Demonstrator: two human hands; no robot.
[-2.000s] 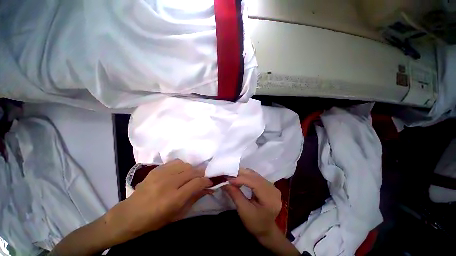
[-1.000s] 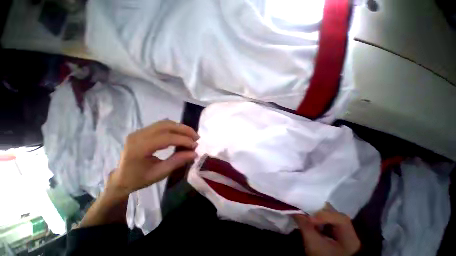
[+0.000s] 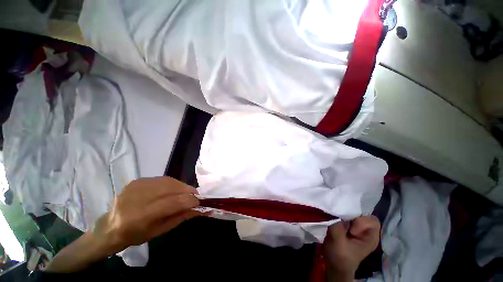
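A smaller white piece [image 3: 259, 160] with a red band [image 3: 265, 210] along its near edge lies over my lap. My left hand [image 3: 157, 209] grips the left end of the red-banded edge. My right hand [image 3: 353, 239] grips its right end, fingers curled in. The edge is stretched nearly straight between them. Behind it a large white garment body [image 3: 248, 55] with a wide red strip [image 3: 353, 82], dark along one edge, lies on the machine bed. The strip runs up to the presser foot [image 3: 387, 11], partly lost in glare.
The cream machine bed [image 3: 430, 115] runs to the right. White pieces [image 3: 99, 143] with some red hang over the pale board [image 3: 151, 121] at left. More white cloth [image 3: 416, 226] lies at lower right. Dark-handled snips [image 3: 480, 41] lie at upper right.
My left hand has moved down and closed on the left end of the edge, which was loose and gaping. The edge is now pulled straight, and the view has shifted.
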